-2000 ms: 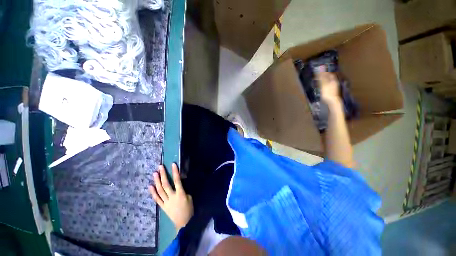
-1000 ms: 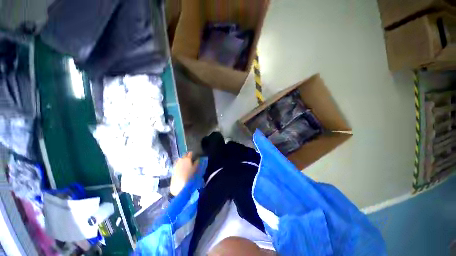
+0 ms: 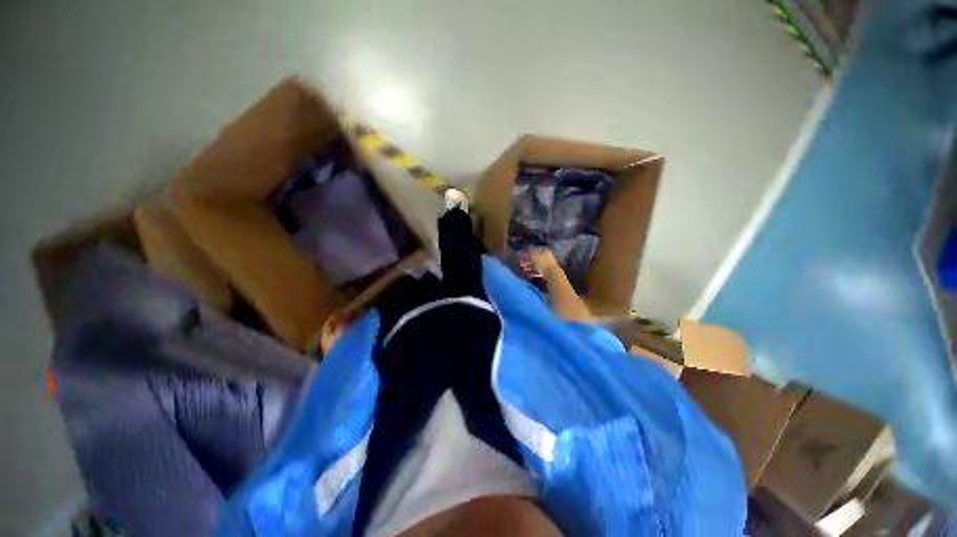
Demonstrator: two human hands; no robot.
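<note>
A brown open carton (image 3: 635, 226) stands on the floor in front of me, with dark shiny grey packed bags (image 3: 561, 205) inside. My right hand (image 3: 540, 264) is over its near left side, by the bags. It is small and blurred, and I cannot tell if it grips anything. A larger open carton (image 3: 247, 157) stands to the left, with dark bags and a flat grey sheet (image 3: 341, 226) inside. My left hand (image 3: 334, 331) is partly hidden by the blue sleeve near this carton's near corner; its fingers are not clear.
A large grey sheet or bag pile (image 3: 157, 367) lies at the left. Brown cartons (image 3: 803, 441) stand at the lower right. Yellow-black tape (image 3: 394, 155) runs on the floor between the two open cartons. My shoe (image 3: 454, 199) is between them. Blue floor (image 3: 839, 283) lies to the right.
The view has turned away from the green bench, which has left the picture. Both open cartons now lie ahead. My right hand has come into view at the smaller carton.
</note>
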